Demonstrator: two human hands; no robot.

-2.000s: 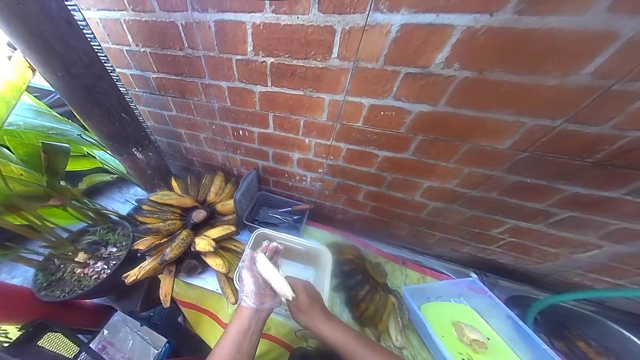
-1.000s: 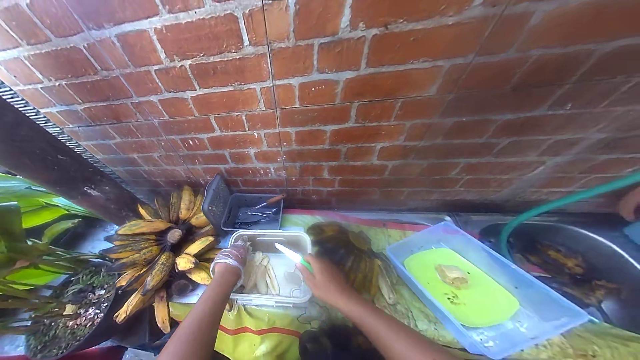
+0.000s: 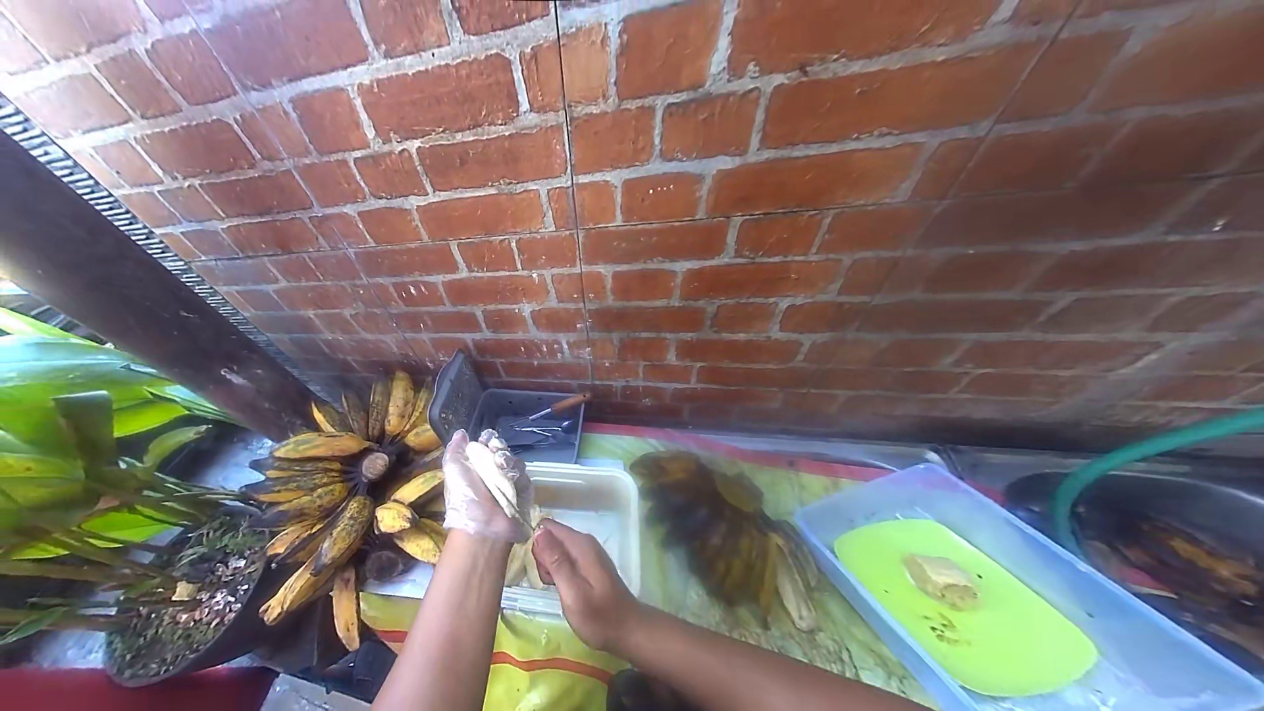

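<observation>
My left hand [image 3: 486,494], in a clear plastic glove, holds a peeled banana [image 3: 497,478] over the left side of a white plastic container [image 3: 617,533]. Close to the banana's lower end is my right hand [image 3: 583,583], bare, with its fingers closed; whether it holds the knife is hidden. Pale peeled bananas [image 3: 523,561] lie in the container, partly behind my hands. Left of it rests a large bunch of yellow and blackened bananas [image 3: 341,494]. Darker bananas and peels [image 3: 721,533] lie to the container's right on a yellow-green cloth [image 3: 553,632].
An open dark box [image 3: 533,449] with a wooden-handled tool stands by the brick wall. At right, a translucent bin [image 3: 869,592] holds a lime-green board [image 3: 987,622] with a pale block. Farther right are a green hose [image 3: 1136,454] and a metal basin. A potted plant [image 3: 188,612] stands left.
One second ago my left hand was at the container's edge and a green-handled knife was in my right hand. Now my left hand is raised with a peeled banana. The person's hand at far right is gone.
</observation>
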